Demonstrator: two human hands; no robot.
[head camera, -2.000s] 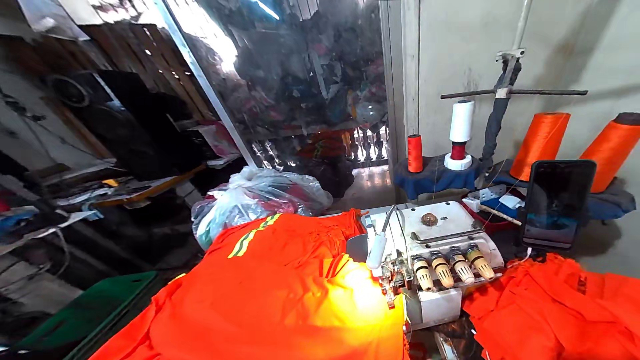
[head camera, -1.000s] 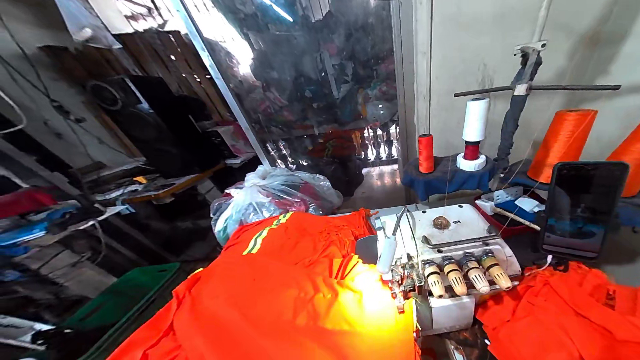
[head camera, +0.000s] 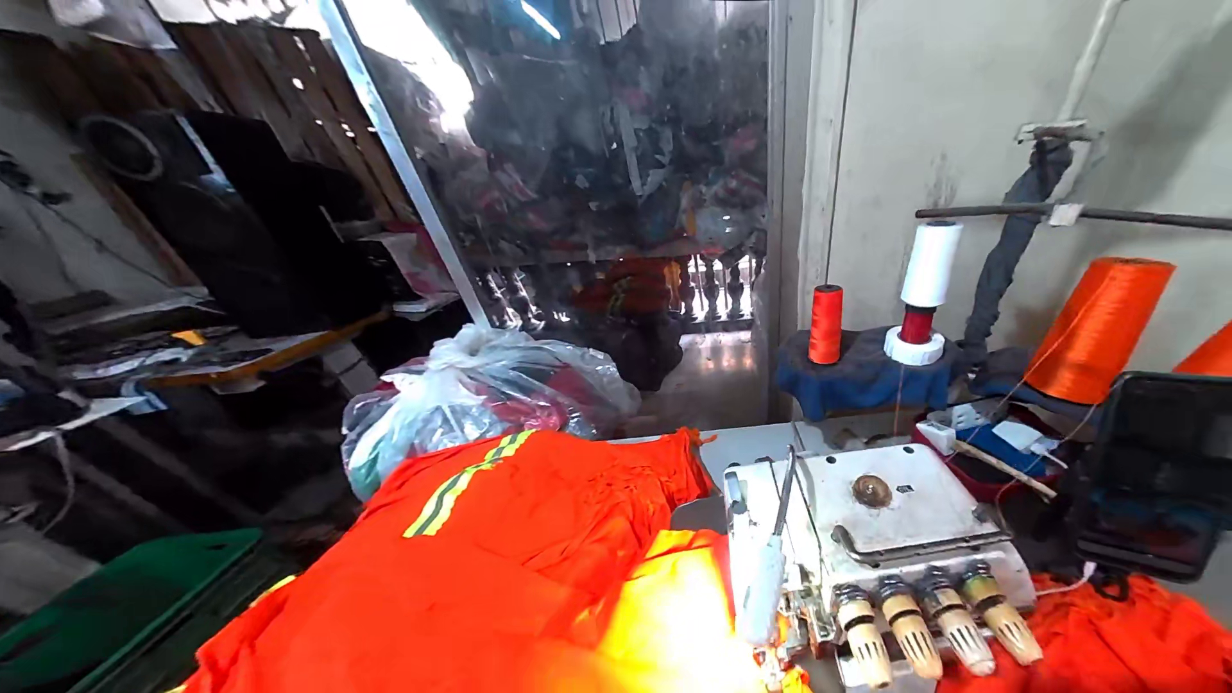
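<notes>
Neither of my hands shows in the head view. Orange fabric with a yellow and grey reflective strip (head camera: 467, 484) spreads over the table, left of a white overlock sewing machine (head camera: 890, 500). Its right edge lies against the needle area, where a small lamp (head camera: 760, 589) throws a bright glare on the cloth. Several tension dials (head camera: 910, 630) line the machine's front. More orange fabric (head camera: 1136, 635) is heaped at the machine's right. Behind it stand a small red-orange thread spool (head camera: 826, 325), a white thread cone (head camera: 930, 265) and a large orange thread cone (head camera: 1102, 327).
A clear plastic bag of cloth (head camera: 491, 385) sits behind the fabric. A phone (head camera: 1155, 472) stands upright at the right. A green crate (head camera: 125, 606) is at the lower left, near a cluttered side table (head camera: 260, 356). A glass door (head camera: 616, 144) with a metal frame rises behind.
The orange fabric beside the needle area has shifted and bunched differently, its lit edge now folded up toward the machine. The view has swung slightly left.
</notes>
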